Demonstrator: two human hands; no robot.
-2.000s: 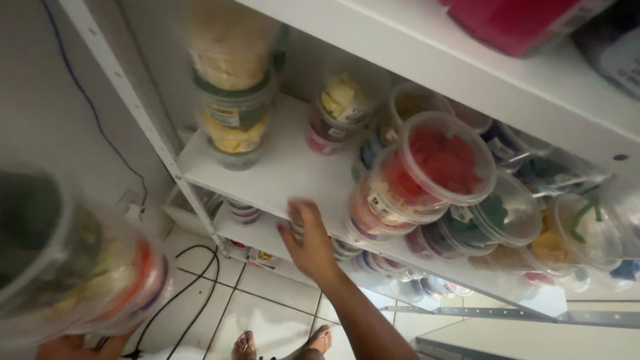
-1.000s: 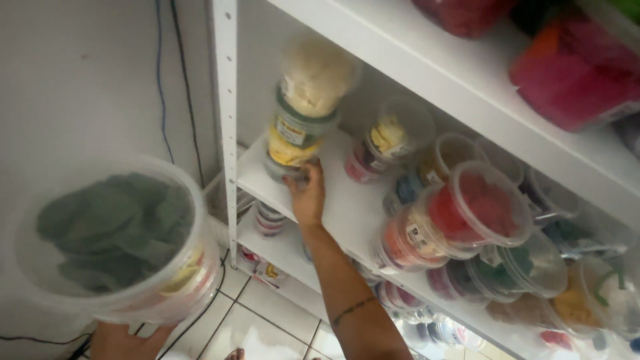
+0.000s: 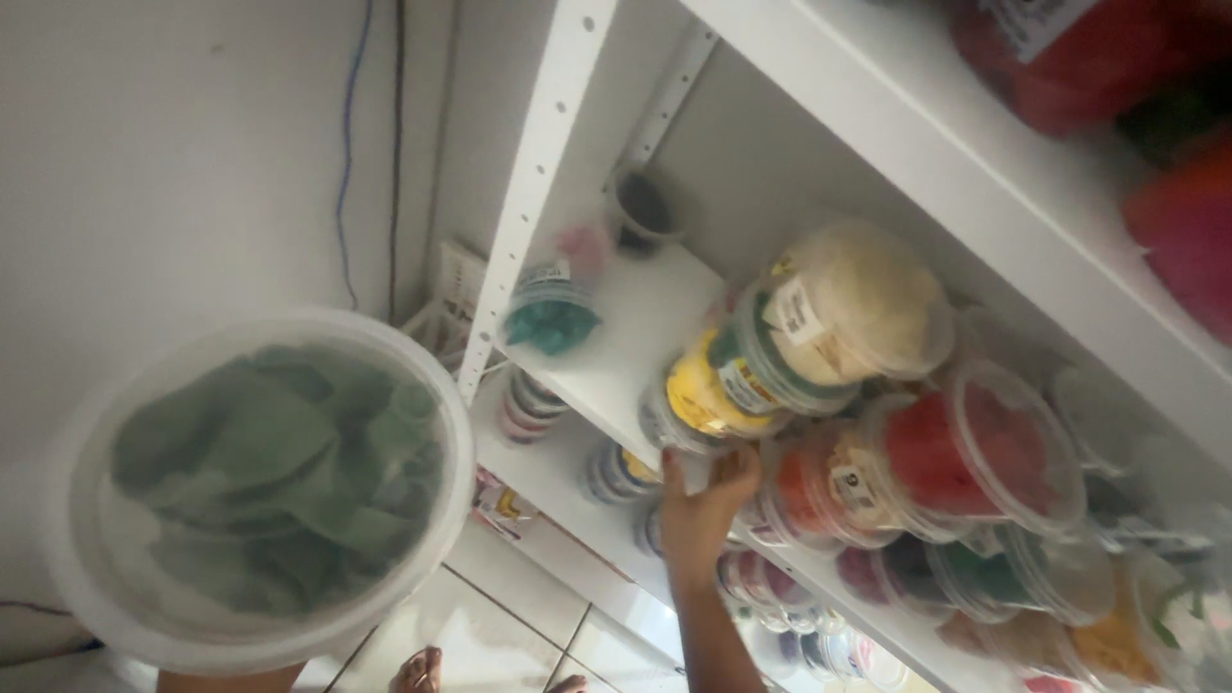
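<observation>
My left hand [image 3: 231,678] is mostly hidden under a stack of clear plastic tubs at the lower left; the top tub [image 3: 274,481] shows dark green pieces through its lid. My right hand [image 3: 707,496] touches the bottom of another tub stack at the shelf's front edge, with thumb and fingers spread around its base. That stack has a yellow tub [image 3: 717,385], a green one [image 3: 746,361] above it and a cream one [image 3: 857,298] on top. Right beside it, tubs with orange and red contents [image 3: 953,452] are stacked.
A teal tub [image 3: 551,322] and a dark cup-like container [image 3: 645,207] stand at the left end of the white shelf [image 3: 616,366]. More tubs fill the lower shelves and the right side. A perforated upright [image 3: 525,202] and hanging cables [image 3: 351,164] are at the left. Feet [image 3: 419,671] stand on floor tiles.
The cream, green and yellow stack has moved right along the shelf, against the red and orange tubs, with my right hand at its base. The teal tub and dark container now show at the shelf's left end.
</observation>
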